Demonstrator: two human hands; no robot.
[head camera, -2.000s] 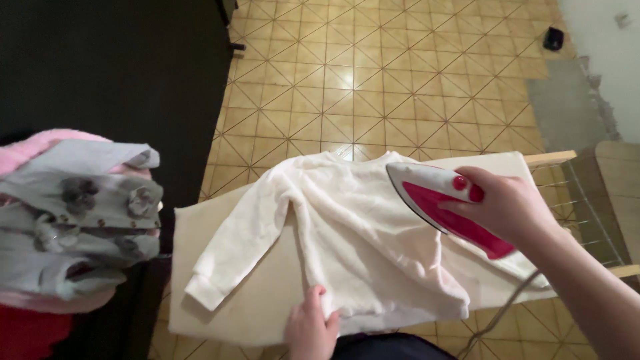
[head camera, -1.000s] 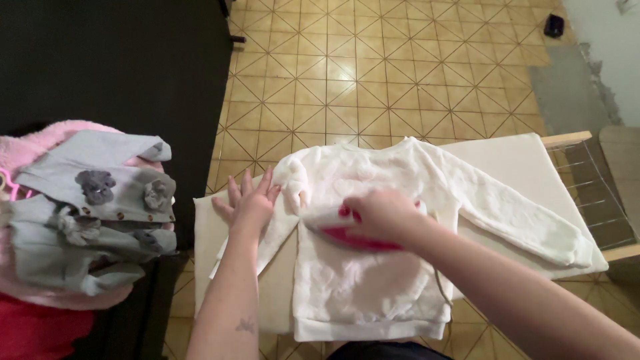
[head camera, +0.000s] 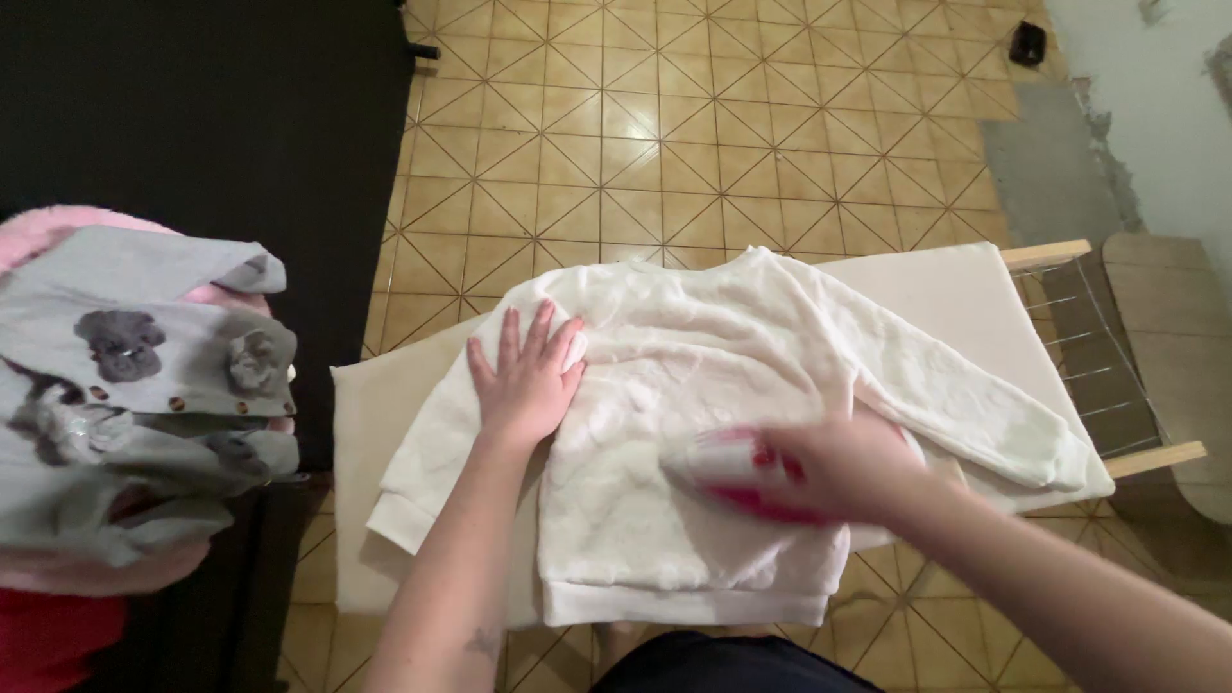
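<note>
A white fleecy long-sleeved sweater (head camera: 635, 481) lies spread on a cream-covered ironing board (head camera: 934, 274), its hem toward me. With fingers spread, my left hand (head camera: 525, 380) rests flat on the sweater near the shoulder and sleeve at the left. My right hand (head camera: 837, 467) grips a white and magenta clothes iron (head camera: 722, 467) over the lower middle of the sweater's body. Hand and iron are blurred, and the iron's soleplate is hidden, so I cannot tell whether it touches the cloth.
Left of the board, a grey cardigan (head camera: 192, 337) with fabric flowers lies over pink fluffy cloth (head camera: 87, 226) on a black surface (head camera: 192, 115). The board's wire rack with wooden ends (head camera: 1155, 459) juts out at the right. A small black object (head camera: 1028, 44) is on the tiled floor.
Two seconds ago my left hand was at the hem and the iron was raised over the bunched sweater. The sweater now lies spread out. Since one second ago, the iron has moved toward the hem and right.
</note>
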